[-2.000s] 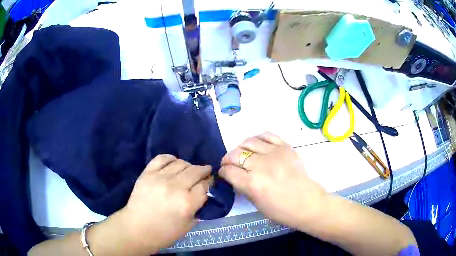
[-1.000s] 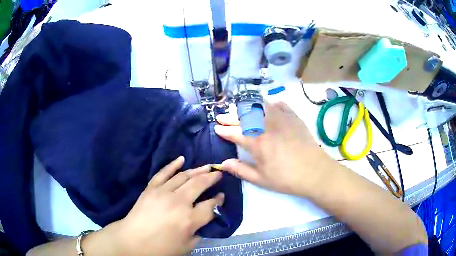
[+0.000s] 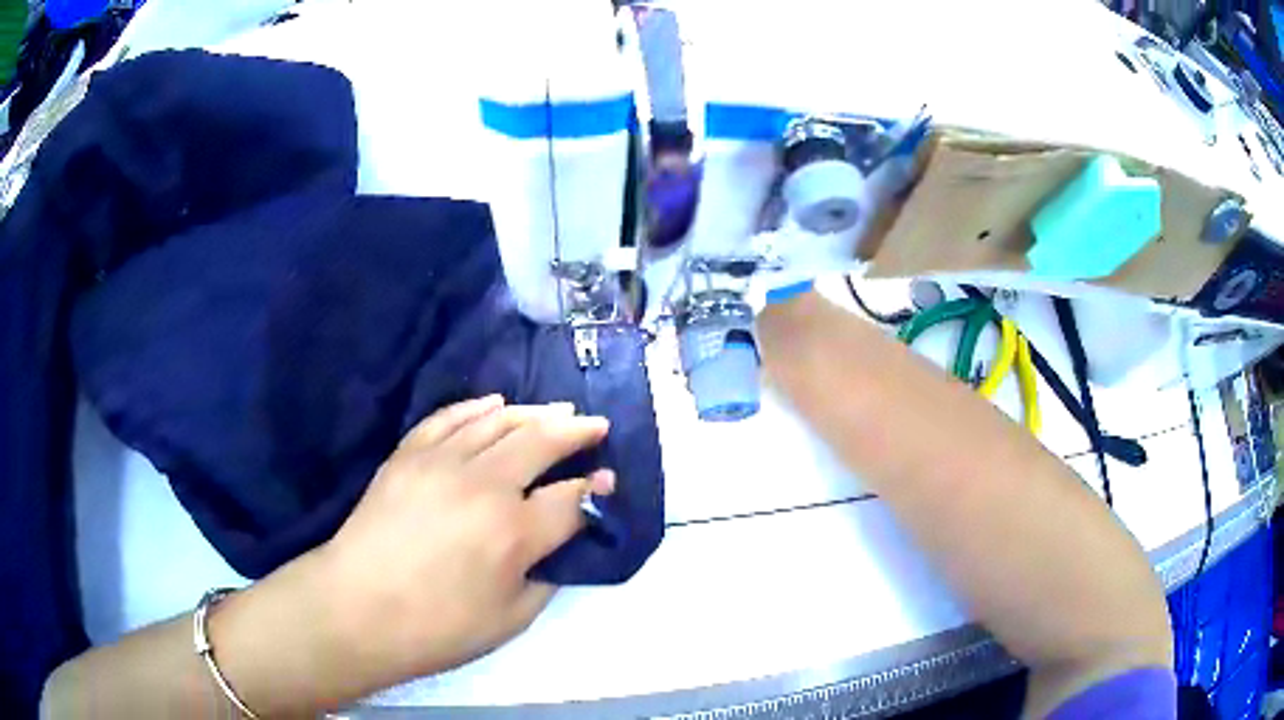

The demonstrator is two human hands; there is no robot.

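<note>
The navy garment (image 3: 282, 338) covers the left of the table, and its narrow right-hand part runs up to the presser foot (image 3: 589, 338). My left hand (image 3: 465, 521) lies palm down on the cloth below the presser foot and holds it, with a small shiny thing at its fingers. My right forearm (image 3: 958, 478) reaches up from the lower right. My right hand is hidden behind the machine head, beyond the grey-blue knob (image 3: 725, 380).
Scissors with a green and a yellow handle (image 3: 1024, 369) lie right of the knob, partly behind my forearm. A mint-green piece (image 3: 1096, 218) sits on brown cardboard (image 3: 958, 211) on the machine arm. A measuring tape (image 3: 845, 675) runs along the front edge.
My right hand has moved from the cloth edge up past the needle and out of sight behind the machine head. My left hand stays on the cloth. The camera view has shifted somewhat.
</note>
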